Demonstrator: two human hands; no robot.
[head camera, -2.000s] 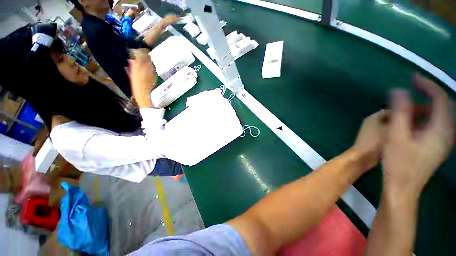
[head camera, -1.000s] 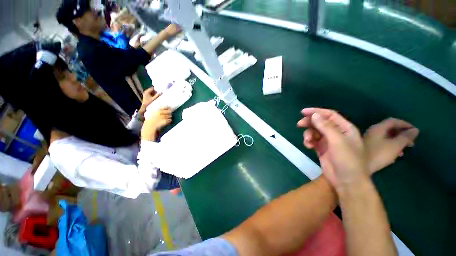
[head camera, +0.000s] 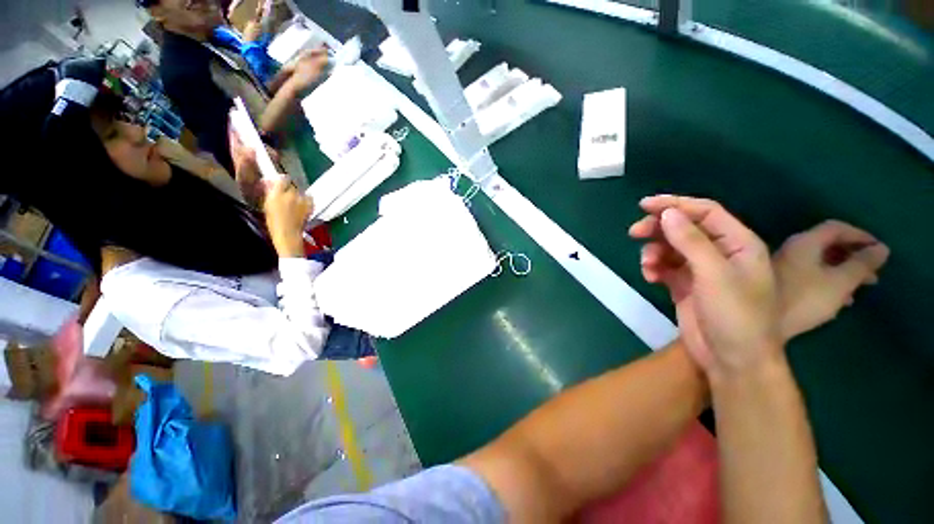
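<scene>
A slim white product box (head camera: 602, 133) with small dark print lies on the green conveyor belt (head camera: 717, 133), beyond my hands and touching neither. My forearms cross at the wrists over the belt's near side. My right hand (head camera: 712, 271) is bare and empty, its fingers loosely curled and thumb raised. My left hand (head camera: 832, 276) is bare, farther right, palm partly turned up with fingers loosely bent; no object shows in it. My right wrist hides part of my left wrist.
More white boxes (head camera: 512, 100) lie farther up the belt. A pale rail (head camera: 574, 256) and slanting post (head camera: 435, 87) stand at left. White bags with cords (head camera: 415, 261) lie on the ledge. Two co-workers sit left, one holding a white item (head camera: 254, 138). A red mat (head camera: 661, 481) lies under my forearms.
My hands have come down from their raised, blurred pose into crossed wrists and shifted slightly right since one second ago. The box appears farther right. The nearer co-worker has raised a white item.
</scene>
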